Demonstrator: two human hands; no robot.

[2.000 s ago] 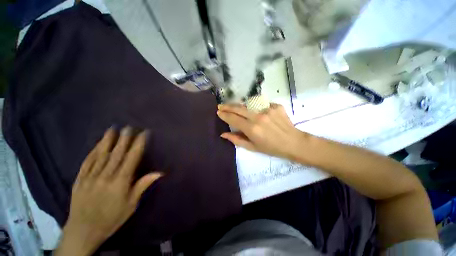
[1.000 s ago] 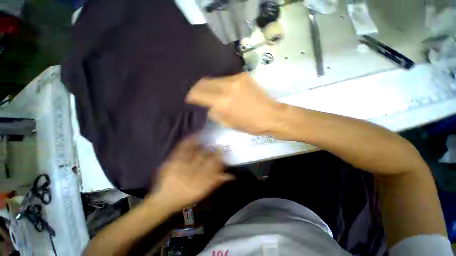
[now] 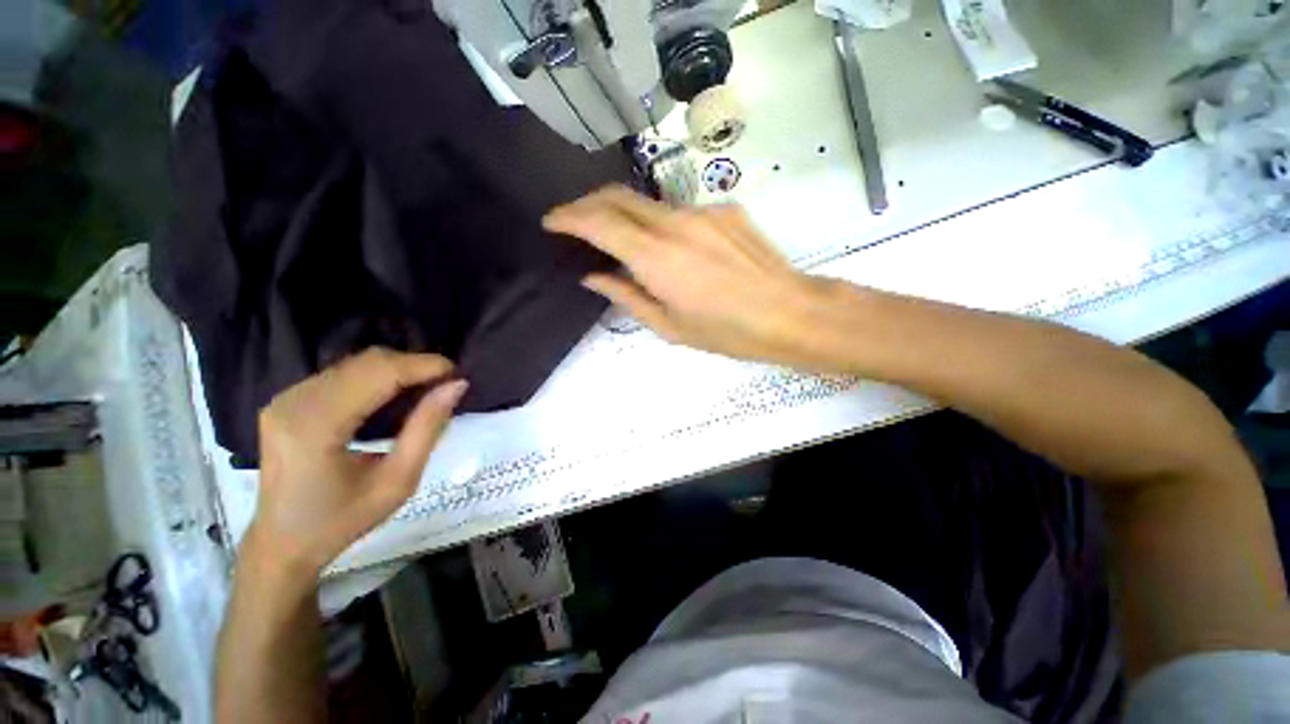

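Note:
A large dark purple-brown garment piece (image 3: 481, 212) lies folded and rumpled on the white machine table, left of and up to the needle area. My left hand (image 3: 354, 446) pinches its near edge between thumb and fingertips. My right hand (image 3: 693, 276) lies at its right edge just below the presser foot (image 3: 651, 156), fingers extended and thumb apart, fingertips on the cloth. The sewing machine head (image 3: 545, 64) is at the top. A cream roll (image 3: 716, 119) sits beside a black round part near the needle.
Tweezers (image 3: 860, 120) and thread snips (image 3: 1075, 120) lie on the machine bed at right, near a white label (image 3: 989, 36). A clear plastic bag (image 3: 1245, 120) lies at far right. Black scissors (image 3: 128, 622) lie on the left table. Ruler marks run along the table's front edge.
The cloth has gone from spread flat to folded and shifted away from the front edge. My left hand has moved left since one second ago and now pinches the edge. The view has shifted.

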